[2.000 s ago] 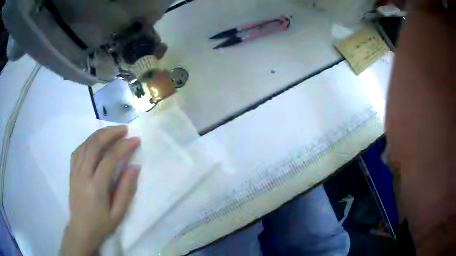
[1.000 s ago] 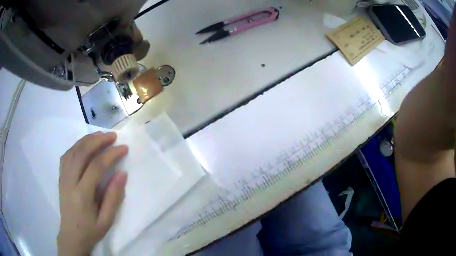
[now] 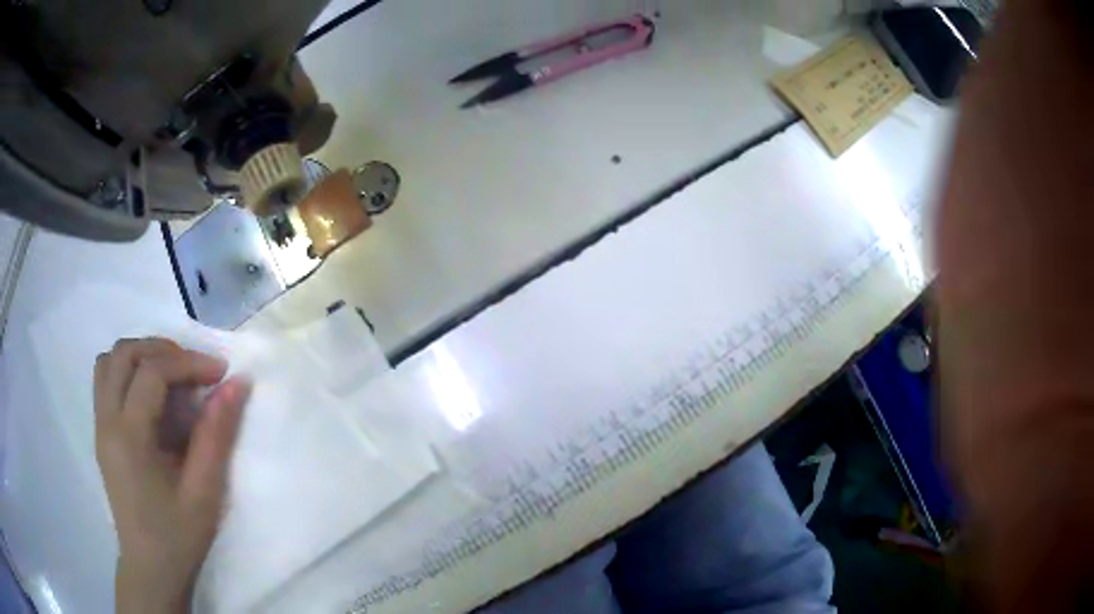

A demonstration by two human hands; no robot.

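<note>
A thin white fabric piece lies on the white table, in front of and to the left of the presser foot. Its upper edge is clear of the foot. My left hand is on the fabric's left part, with thumb and fingertips pinched together on it. The orange-brown block sits beside the foot, and the shiny slide plate is uncovered. My right arm is a large blurred shape at the right edge; my right hand cannot be made out.
The machine head fills the upper left. Pink-handled snips lie on the bed. A tan card and a black rounded object are at the upper right. A printed ruler scale runs along the front edge, above blue-clad legs.
My left hand and the fabric have moved left and down, away from the presser foot; the fingers have curled in. My right arm swung aside, then back over the right edge. The view has shifted slightly.
</note>
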